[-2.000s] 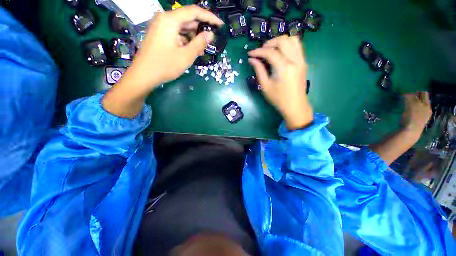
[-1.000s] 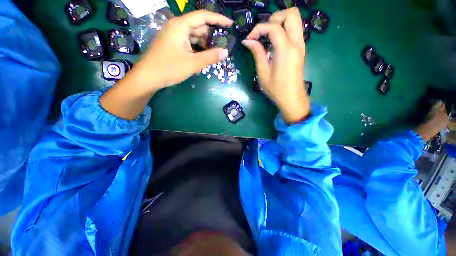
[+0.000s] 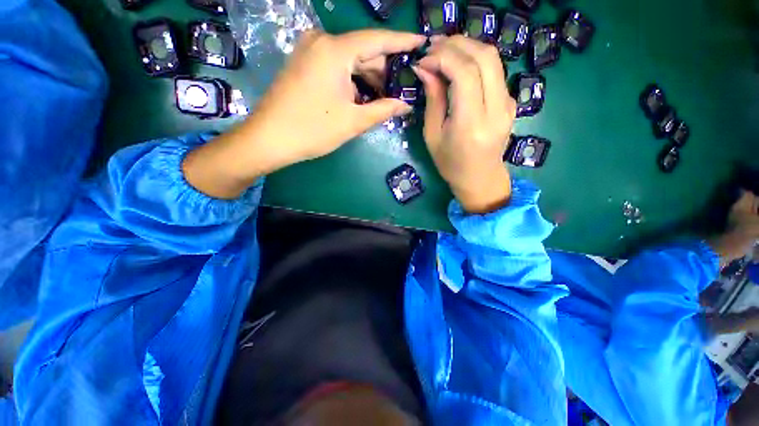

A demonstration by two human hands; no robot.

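Note:
My left hand [image 3: 320,96] grips a black glossy watch case [image 3: 405,76] between thumb and fingers, tilted, above the green mat [image 3: 324,187]. My right hand [image 3: 470,108] is at the right side of this case, its fingertips on or very near the case's upper edge. Whether a small insert is between those fingertips cannot be told. A few pale inserts [image 3: 399,123] show just below the held case, largely hidden by my left hand. One black case [image 3: 404,183] lies alone nearer me.
More cases lie at upper right [image 3: 480,25] and upper left [image 3: 156,47]. A case with a pale round centre [image 3: 200,97] is at left. A clear bag [image 3: 270,23] lies beyond my left hand. Neighbours' blue sleeves [image 3: 657,291] are at both sides.
My right hand has come in to the case held by my left hand. The view has shifted, so the bag's white label and the yellow piece are out of the picture.

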